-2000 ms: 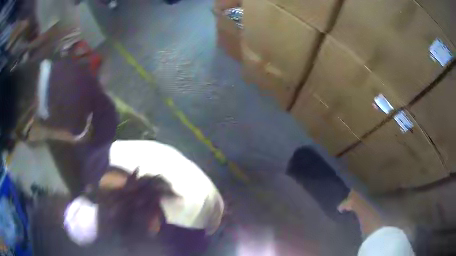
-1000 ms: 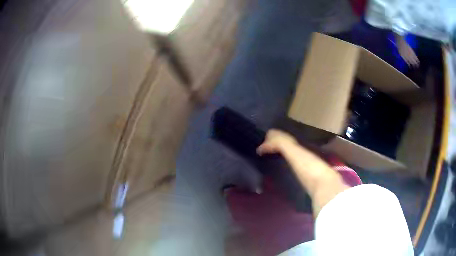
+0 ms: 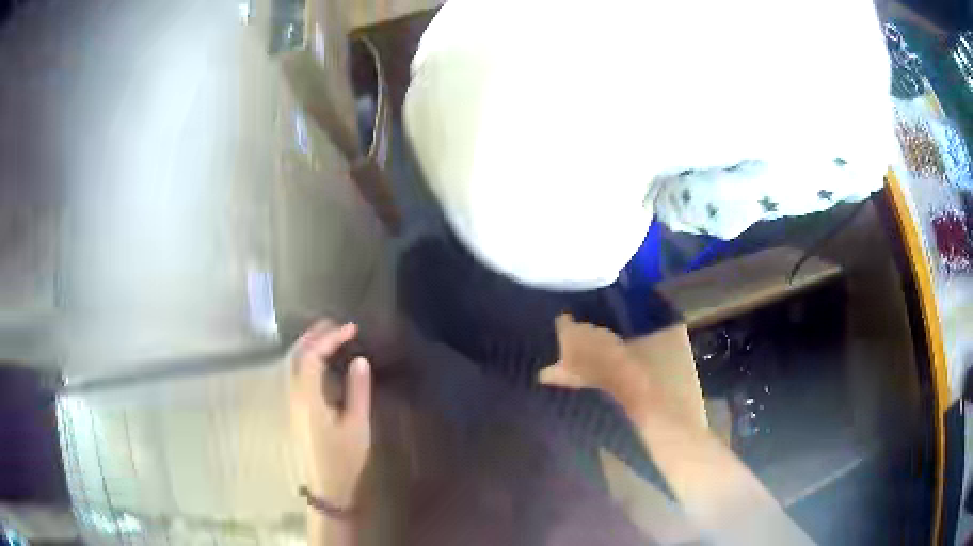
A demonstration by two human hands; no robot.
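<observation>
A long black tray with a ribbed face (image 3: pixel 507 357) runs diagonally through the middle of the view, blurred. My right hand (image 3: pixel 597 363) reaches in from the lower right and grips the tray at its upper edge, thumb and fingers partly hidden against it. My left hand (image 3: pixel 336 400) is raised left of the tray, with a dark band at the wrist. Its thumb and fingers are apart, it looks empty, and it does not touch the tray.
A person in white clothing (image 3: pixel 640 117) fills the top centre, close to the tray. An open carton (image 3: pixel 768 283) with glossy black parts stands at the right, beside the orange-edged table (image 3: pixel 920 277). Blurred brown cartons (image 3: pixel 320 235) stand at the left.
My left hand has come into view. My right hand still holds the black tray. The white-clothed person now fills the top, and the open carton appears lower in the view.
</observation>
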